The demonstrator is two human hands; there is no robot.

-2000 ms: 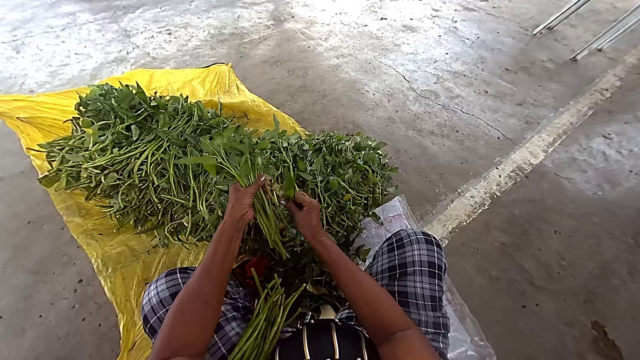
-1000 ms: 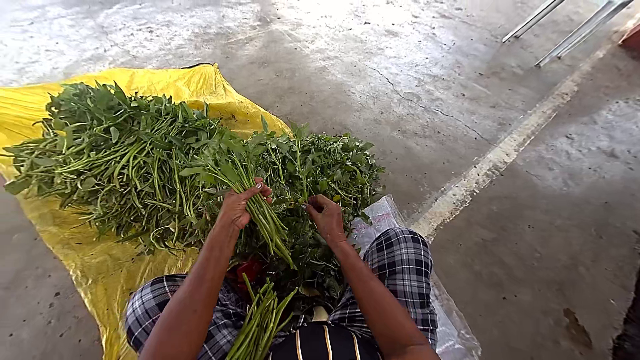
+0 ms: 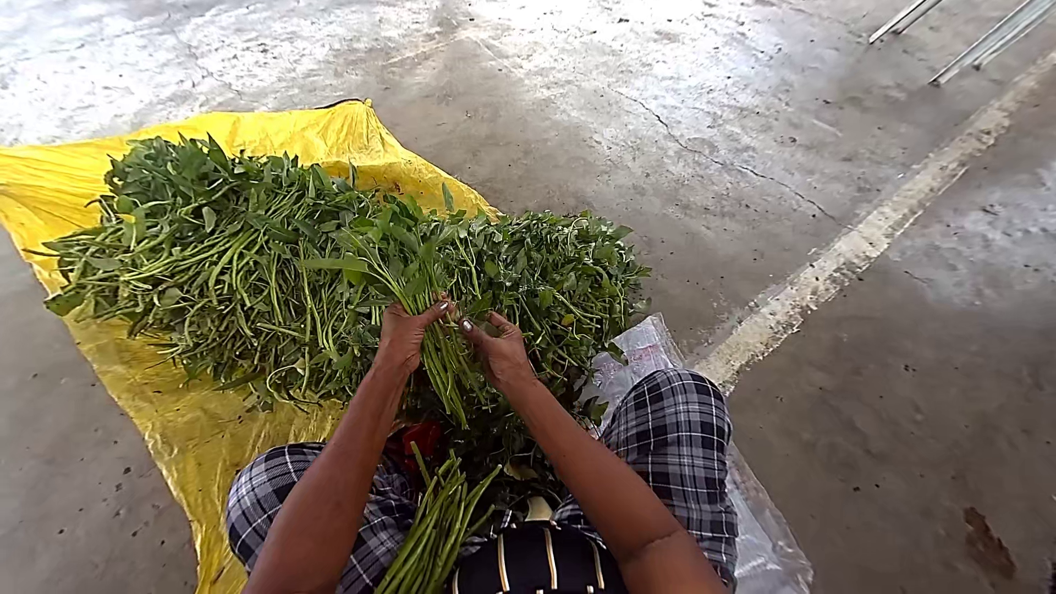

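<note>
My left hand [image 3: 410, 332] is closed around a bunch of leafy green stems [image 3: 447, 375], leaves pointing away from me and stem ends toward my lap. My right hand [image 3: 497, 346] is at the bunch's right side, thumb and fingers close against the stems; whether it grips any cannot be told. Behind and around both hands lies a big heap of leafy greens [image 3: 247, 272]. Another bundle of green stems [image 3: 437, 528] rests on my lap between my forearms. A red thing [image 3: 421, 441], partly hidden, shows near my left knee.
A yellow plastic sheet [image 3: 165, 429] lies under the heap on the concrete floor. Clear plastic sheeting [image 3: 763, 528] extends beneath and beside my right knee. A pale painted line [image 3: 825, 280] crosses the floor at the right. Metal legs [image 3: 990, 45] stand at the top right.
My right hand was apart from the bunch one second ago and is now against it. My left hand still holds the stems.
</note>
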